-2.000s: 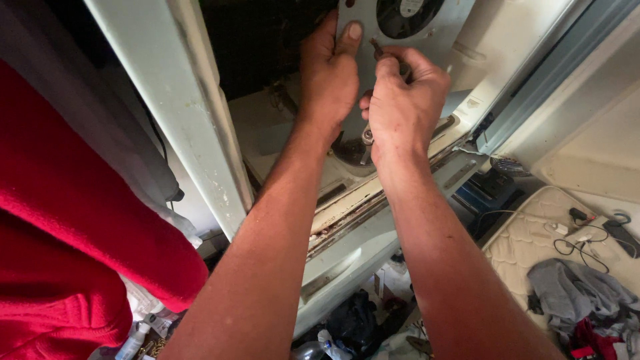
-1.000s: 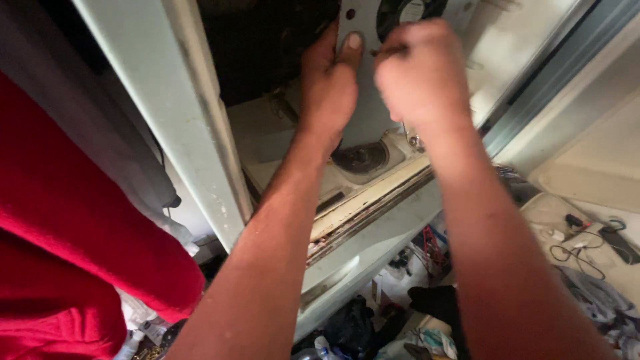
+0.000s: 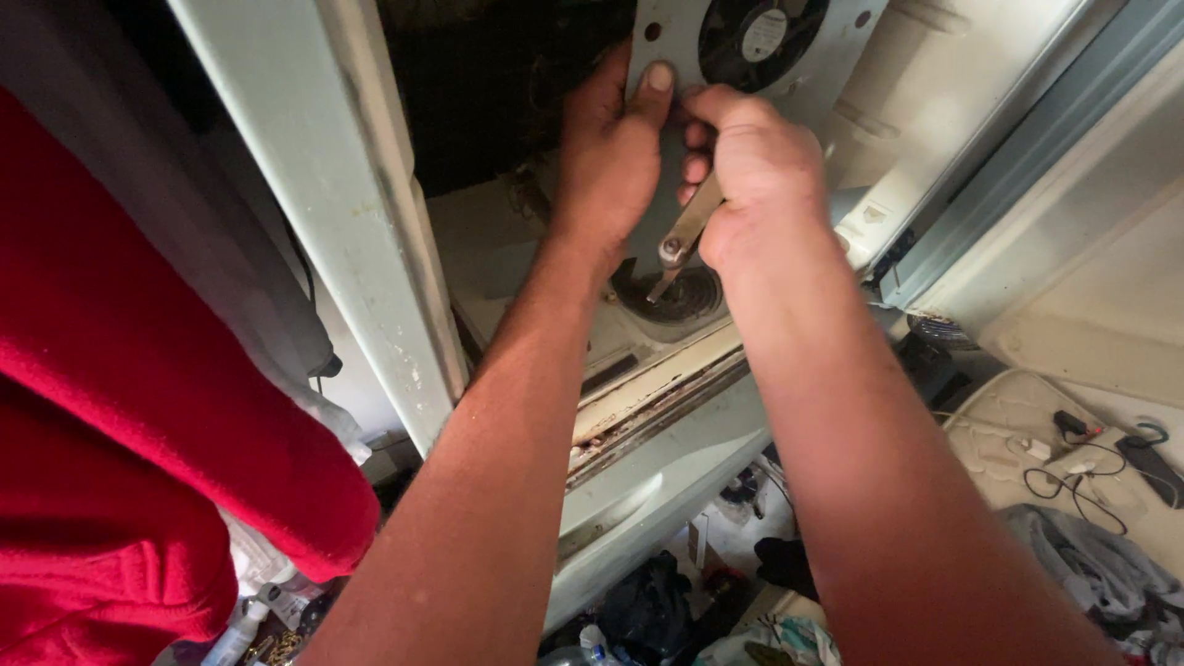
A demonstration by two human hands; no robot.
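My left hand grips the near left edge of a flat grey plate, its thumb lying on the face. A round black fan with a pale central label is set in that plate. Curled close beside the left thumb, my right hand holds a metal multi-piece tool that hangs below the palm, with a pivot and a narrow end pointing down. The right fingertips meet the plate's lower edge area; what they pinch is hidden. Beneath the tool lies a round dark recess in the cabinet floor.
The worn cabinet's upright frame stands left, and its rusty front sill runs below my hands. Red cloth hangs at far left. An open door panel is at right, above a padded surface with cables and grey cloth.
My right hand, blurred over the fan a second ago, has come down and turned, and the tool's hanging end now shows. My left hand stays on the plate's edge.
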